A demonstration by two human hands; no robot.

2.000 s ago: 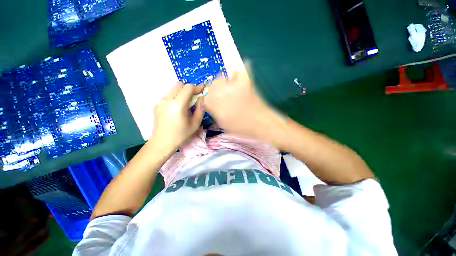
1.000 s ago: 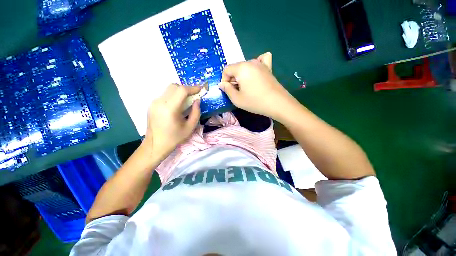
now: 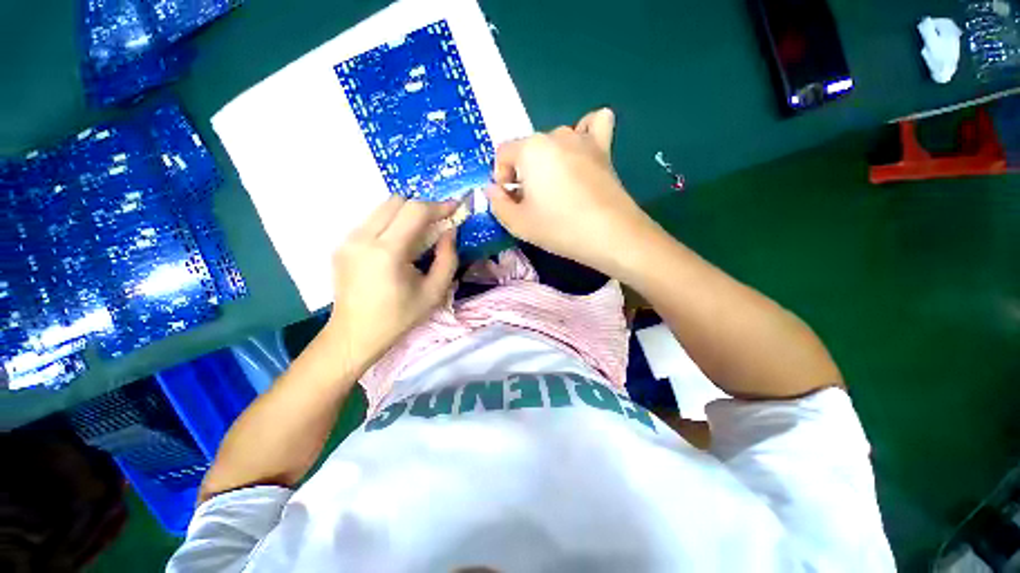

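A blue circuit board (image 3: 416,106) with white marks lies on a white sheet (image 3: 268,146), its lower end near my lap. My left hand (image 3: 392,257) is at the board's lower left, thumb and fingers pinched on a short whitish strip (image 3: 456,213) whose end points at the board. My right hand (image 3: 559,190) is at the board's lower right edge, thumb and index finger pinched together close to the strip's end. A small pale bit shows at its fingertips, too small to name. The fingertips of both hands are a little apart.
Overlapping blue boards (image 3: 101,246) lie at left, with another pile (image 3: 145,45) above. A black phone (image 3: 800,50), a white crumpled lump (image 3: 940,48) and a clear bag (image 3: 993,39) are at far right. A blue crate (image 3: 207,409) is below the bench; a red stool (image 3: 934,157) stands right.
Two seconds ago my right hand was blurred against my left fingers; it has since moved right, off them. Since one second ago both hands have shifted only slightly, and the view has moved a little.
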